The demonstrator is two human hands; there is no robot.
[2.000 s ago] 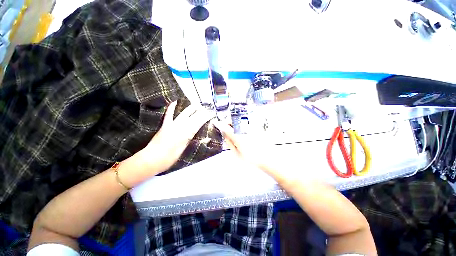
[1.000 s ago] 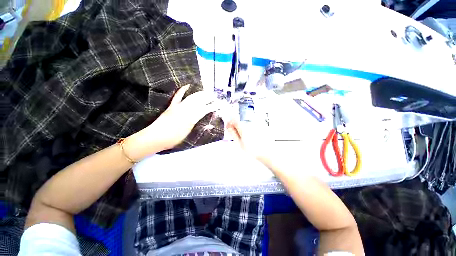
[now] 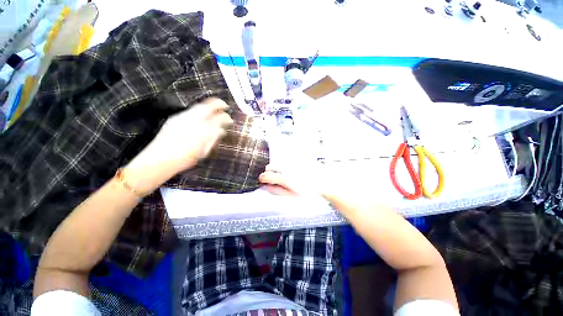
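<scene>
A dark brown plaid garment (image 3: 80, 133) lies left of the needle, its edge flat on the white bed close to the presser foot (image 3: 258, 106). My left hand (image 3: 196, 131) is blurred and rests over the garment, its fingers curled; whether it grips cloth cannot be told. My right hand (image 3: 279, 181) lies at the garment's lower right corner, its fingertips touching the edge. The white sewing machine (image 3: 358, 31) stands behind, with a blue stripe and black control panel (image 3: 487, 89).
Red-and-yellow-handled scissors (image 3: 415, 166) and small purple-grey snips (image 3: 370, 119) lie right of the needle. Two brown pieces (image 3: 321, 87) lie near the stripe. A ruler edge (image 3: 265, 223) runs along the front. More dark plaid cloth (image 3: 503, 253) is at lower right.
My left hand has moved left, away from the needle, and more of the garment's edge shows flat. My right hand has drawn back to the garment's corner. The camera view has shifted.
</scene>
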